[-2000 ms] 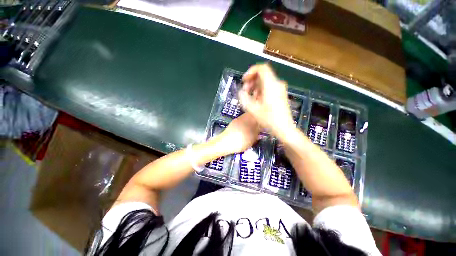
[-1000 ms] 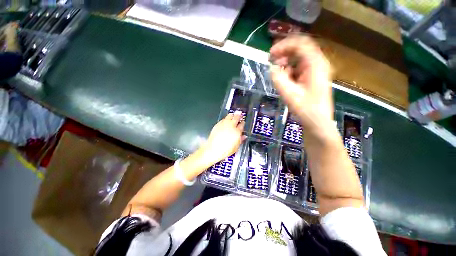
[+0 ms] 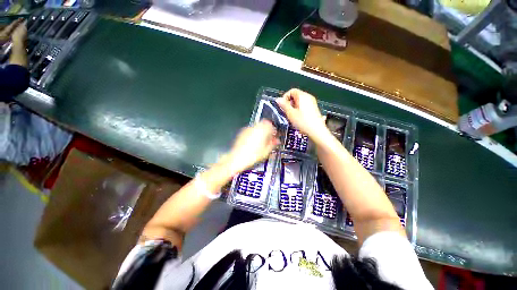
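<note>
A clear blister tray point(image 3: 414, 170) lies on the green bench mat with keypad phones face up in two rows. My right hand point(image 3: 301, 110) is at the upper left of the tray, its fingertips pinched on a clear shiny film point(image 3: 278, 113) over the top-left phone. My left hand point(image 3: 255, 141) is blurred and rests over the lower part of that phone; whether its fingers hold it cannot be told. Other phones, such as one in the lower row point(image 3: 291, 187), lie in their pockets. My right forearm covers part of the tray's middle.
A brown board point(image 3: 391, 62), a red block point(image 3: 323, 35) and a white bottle point(image 3: 484, 118) stand at the rear. A white board point(image 3: 210, 22) lies back left. Another person's hand point(image 3: 17, 35) is beside a phone tray point(image 3: 56, 28) at far left. A cardboard box point(image 3: 90, 209) is below the bench.
My right hand has come down from above the rear of the tray to the top-left phone. The clear film seen behind the tray is gone from there. My left hand has stayed near the same phone.
</note>
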